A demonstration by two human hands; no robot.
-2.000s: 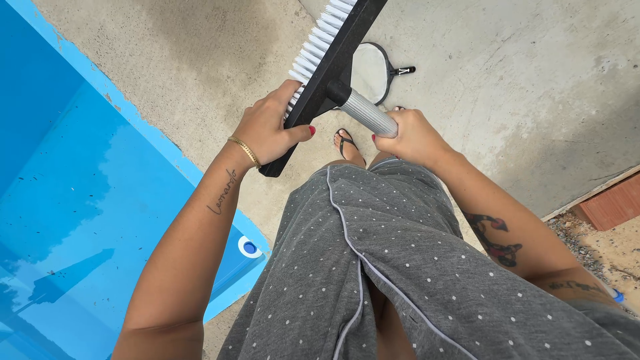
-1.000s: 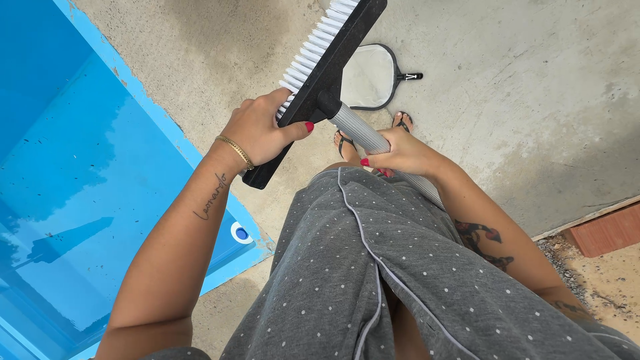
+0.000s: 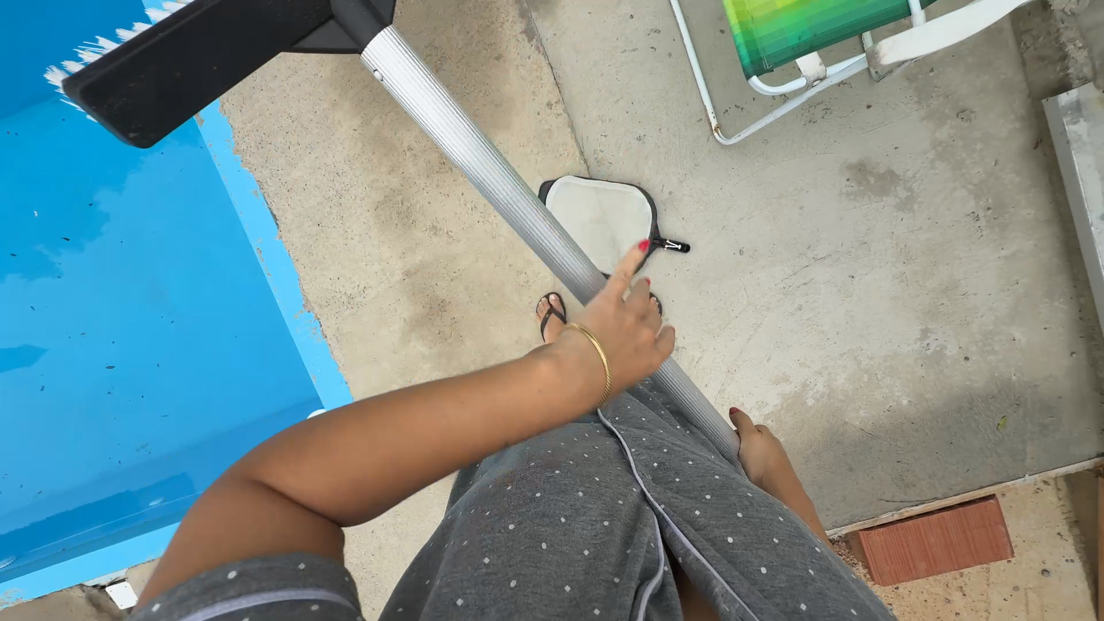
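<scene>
A pool brush (image 3: 198,60) with a black back and white bristles reaches out over the pool water at the upper left. Its ribbed metal pole (image 3: 483,164) slants down to the right across the view. My left hand (image 3: 625,332), with a gold bracelet at the wrist, lies over the middle of the pole, its index finger stretched out; whether it grips is unclear. Lower on the pole, beside my hip, my right hand (image 3: 759,448) is closed around it, partly hidden by the grey dotted clothing. A flat pool skimmer net (image 3: 599,220) with a black frame lies on the concrete beyond my feet.
The blue pool (image 3: 155,345) with its chipped edge runs along the left. A folding chair (image 3: 811,34) with green fabric and a white frame stands at the upper right. A red hollow brick (image 3: 936,539) lies at the lower right, and a metal edge (image 3: 1074,172) borders the right side.
The brush head has moved from near my body to out over the pool. My left hand has left the brush head for the pole, and my right hand is lower beside my hip.
</scene>
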